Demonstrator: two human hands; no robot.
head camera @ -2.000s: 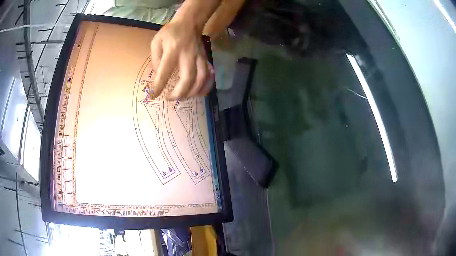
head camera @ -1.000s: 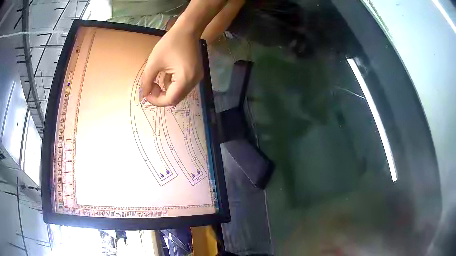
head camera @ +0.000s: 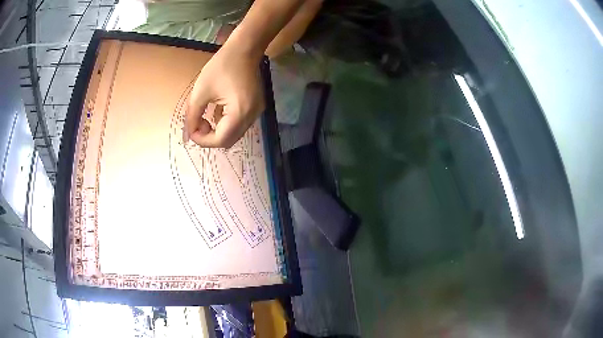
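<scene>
A black-framed computer monitor (head camera: 135,178) stands in front of me, sideways in the picture. Its pinkish-orange screen shows nested curved bands (head camera: 221,198) with small text and angled lines. Another person's hand (head camera: 225,102) reaches in from the top edge over the screen, thumb and index fingertip together at the drawing and the other fingers curled. Whether the fingertips touch the screen cannot be told. The hand hides part of the curves. A second bare forearm (head camera: 291,36) shows behind the first. My left and right hands are not in view.
The monitor's black two-armed stand (head camera: 307,165) rests on dark reflective glass (head camera: 423,198) with a bright strip-light reflection (head camera: 489,155). Part of a person in a pale green top (head camera: 188,18) shows behind the monitor's upper edge. A yellow-orange object (head camera: 270,318) is at the bottom.
The other person's hand has gone from loosely spread fingers to a pinched, curled shape over the curves. In the last second it has moved slightly down; the view has shifted a little.
</scene>
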